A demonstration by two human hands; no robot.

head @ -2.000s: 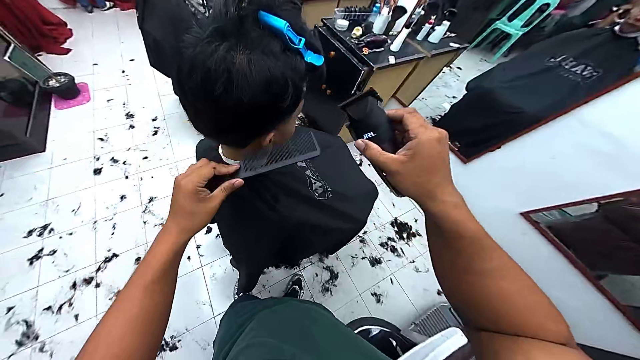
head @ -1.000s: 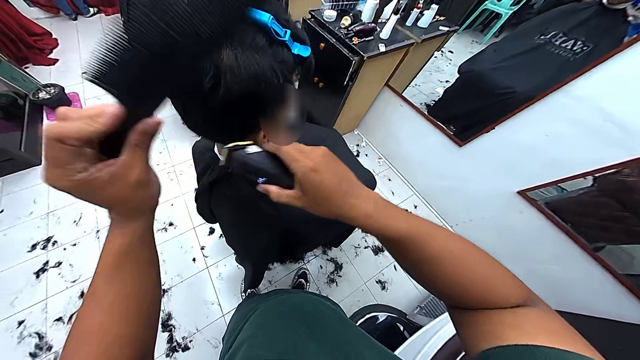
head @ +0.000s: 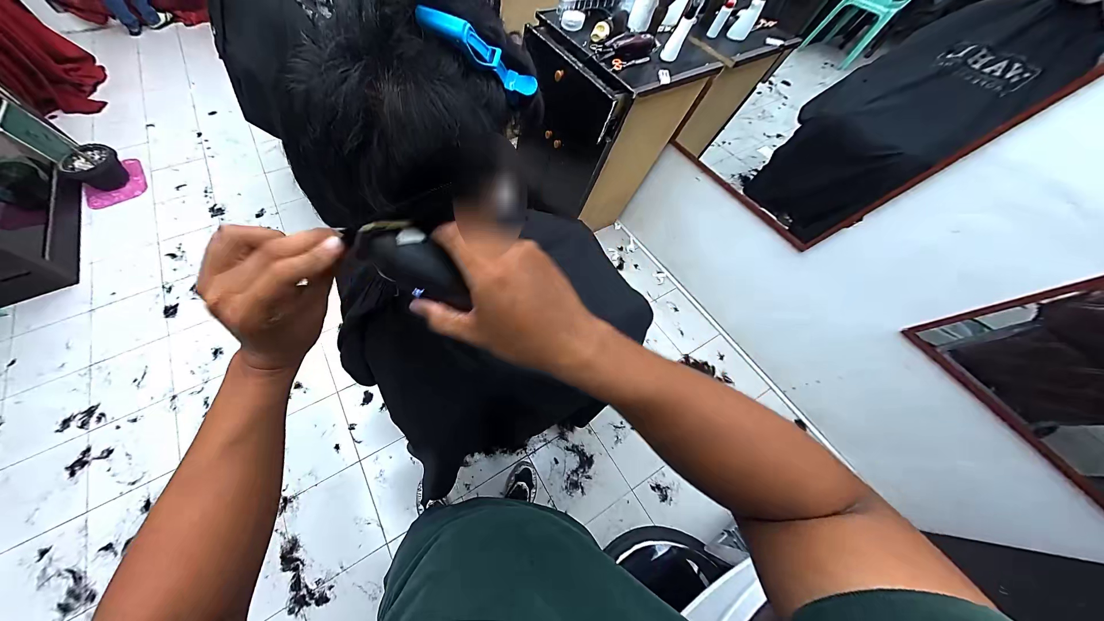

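Note:
A seated person in a black barber's cape [head: 483, 371] has dark hair [head: 388, 112] with a blue sectioning clip [head: 474, 47] in it. My right hand [head: 526, 302] grips a black hair clipper [head: 418, 267], its head at the hair low on the back of the person's head. Just left of the clipper head, my left hand [head: 272, 289] has its fingers pinched together beside the hair. A thin dark part shows at its fingertips, probably the comb, mostly hidden by the hair and clipper.
Bottles and scissors [head: 628, 63] lie on a black-topped cabinet [head: 655, 78] ahead on the right. Red-framed mirrors [head: 806, 246] line the white wall. Cut hair [head: 297, 578] is scattered over the tiled floor [head: 129, 345]. A black pot [head: 97, 168] stands on a pink mat [head: 129, 185] at the left.
My left hand, which held a raised black comb a second ago, has come down and right beside the clipper. Two seconds ago the clipper was away from the head; now it is against the hair.

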